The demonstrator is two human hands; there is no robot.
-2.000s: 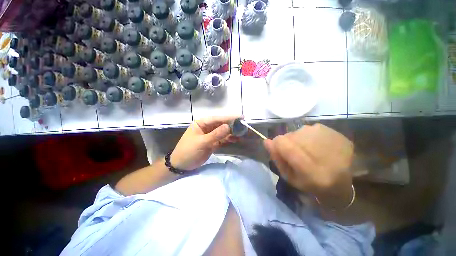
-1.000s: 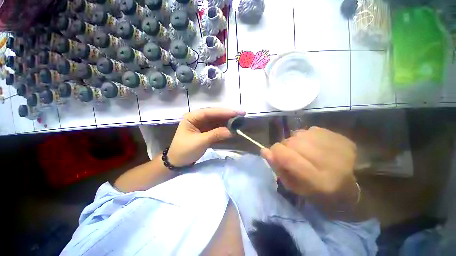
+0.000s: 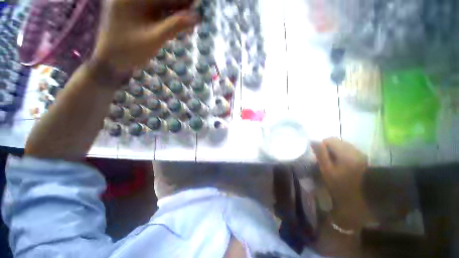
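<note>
My left hand (image 3: 146,35) reaches over the rows of capped pieces (image 3: 174,105) at the top left, blurred. Its fingertips are near the upper rows, and I cannot tell whether it holds a cap. My right hand (image 3: 342,161) is at the table's front edge, just right of the white glue bowl (image 3: 287,141). Its fingers are bent together near the bowl's rim; the stick cannot be made out. Open grey bodies (image 3: 220,105) stand at the right end of the capped rows.
A pink-red basket (image 3: 55,30) is at the upper left. A green packet (image 3: 410,106) and a pale bundle of sticks (image 3: 363,85) lie right. Two dark caps (image 3: 337,74) lie beside the sticks. Clear plastic covers grey pieces (image 3: 402,30) at the far right.
My left hand has left the spot before my chest and moved far forward over the rows. My right hand has moved up beside the bowl. The view has shifted, showing more of the far table.
</note>
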